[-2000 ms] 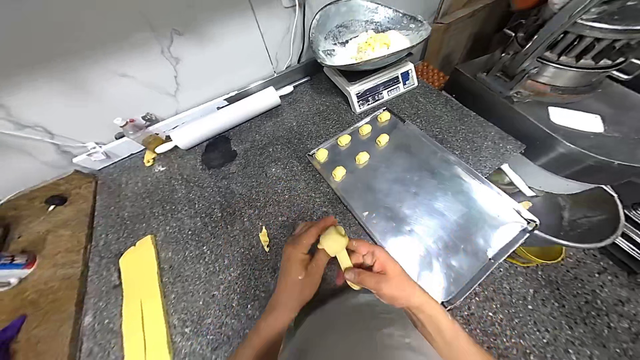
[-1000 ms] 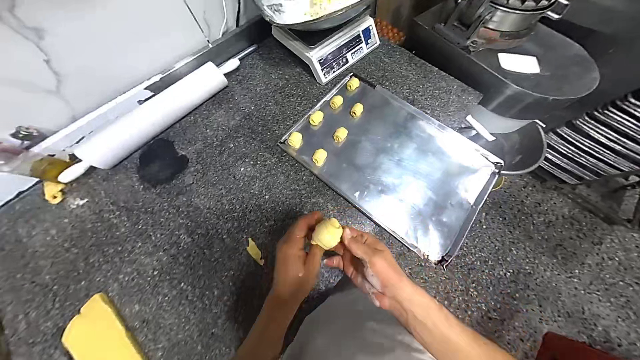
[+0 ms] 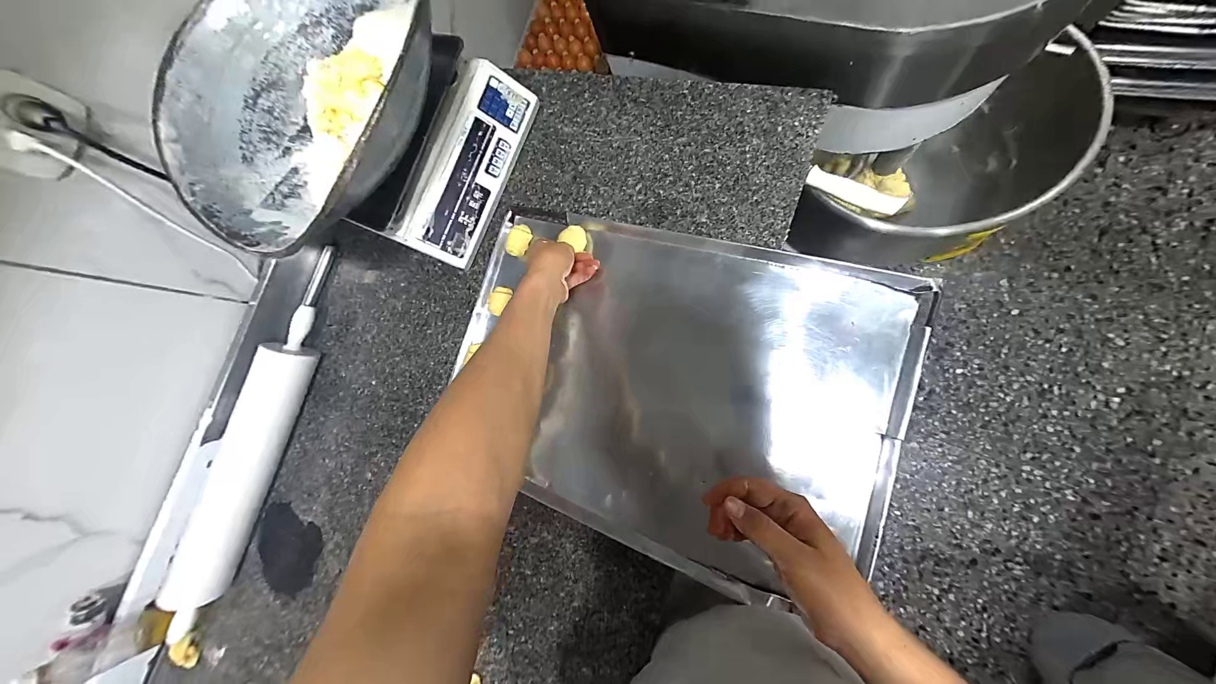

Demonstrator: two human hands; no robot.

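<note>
My left hand (image 3: 560, 264) reaches to the far left corner of the metal baking tray (image 3: 665, 380), with its fingers at a rolled dough piece (image 3: 573, 237). Whether the fingers still grip that piece cannot be told. Another dough piece (image 3: 519, 239) sits in the corner, and a further one (image 3: 500, 301) lies nearer along the tray's left side; my left forearm hides part of that side. Above the tray's near edge is my right hand (image 3: 769, 522), its fingers curled and thumb near the index finger, with nothing visible in it.
A digital scale (image 3: 470, 166) bearing a metal pan (image 3: 204, 123) of flour and yellow dough or fat stands beyond the tray. A white rolling pin (image 3: 242, 475) lies along the wall. At the far right are a steel mixing bowl (image 3: 1026, 171) and a machine. Eggs (image 3: 560, 38) stand behind.
My left hand has moved from near my body to the tray's far corner, where a dough piece now lies under its fingers. My hands have parted. The view has shifted a lot.
</note>
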